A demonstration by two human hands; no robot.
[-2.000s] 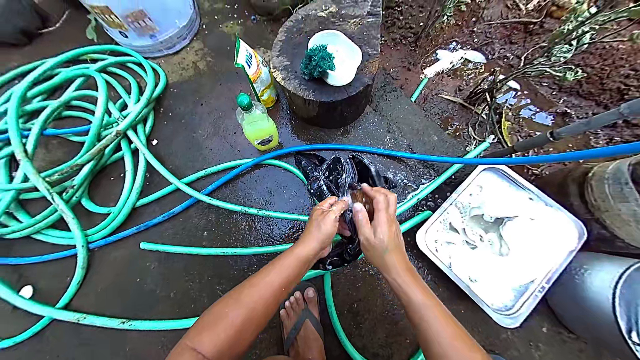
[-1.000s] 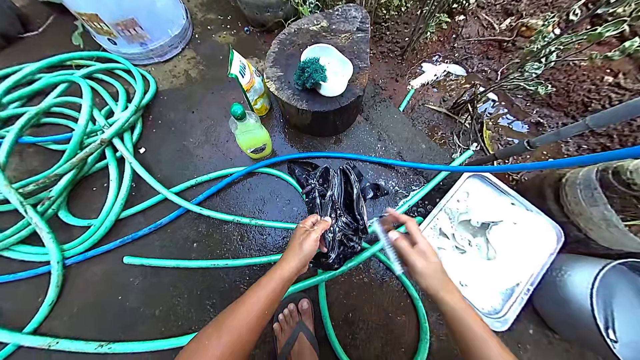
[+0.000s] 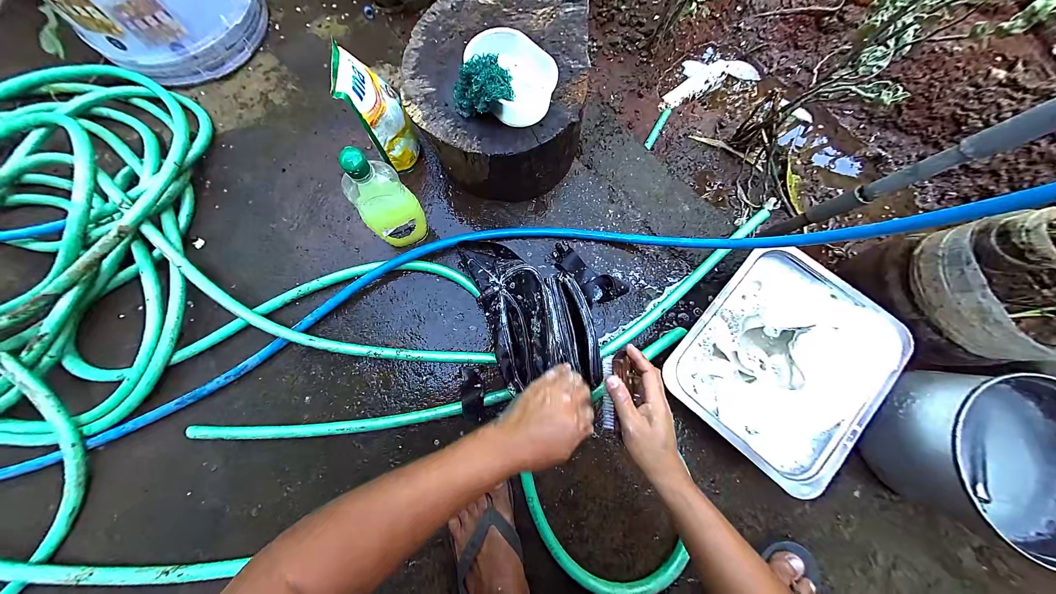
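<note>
A wet black bag with zippers (image 3: 536, 322) lies on the wet concrete over the green hose. My left hand (image 3: 549, 417), slightly blurred, is closed at the bag's near edge; whether fabric is inside the fist cannot be told. My right hand (image 3: 648, 404) grips a scrub brush with a brown back and white bristles (image 3: 609, 396), upright beside the bag's right side. To the right, a square metal tray (image 3: 879, 330) holds foamy, soapy water. A green-capped bottle of yellow-green liquid (image 3: 396, 210) and a detergent pouch (image 3: 379, 111) stand beyond the bag.
A wood stump (image 3: 511, 169) bears a white dish (image 3: 536, 78) and a green scouring pad (image 3: 483, 85). A blue hose (image 3: 627, 238) crosses beyond the bag; a coiled green hose (image 3: 153, 206) lies left. A metal pot (image 3: 916, 429) lies at right, a plastic bucket (image 3: 206, 41) stands at upper left.
My right hand has moved in beside the bag's near right side, with the brush now upright. My left hand, earlier on the bag with fingers extended, is now closed at its near edge.
</note>
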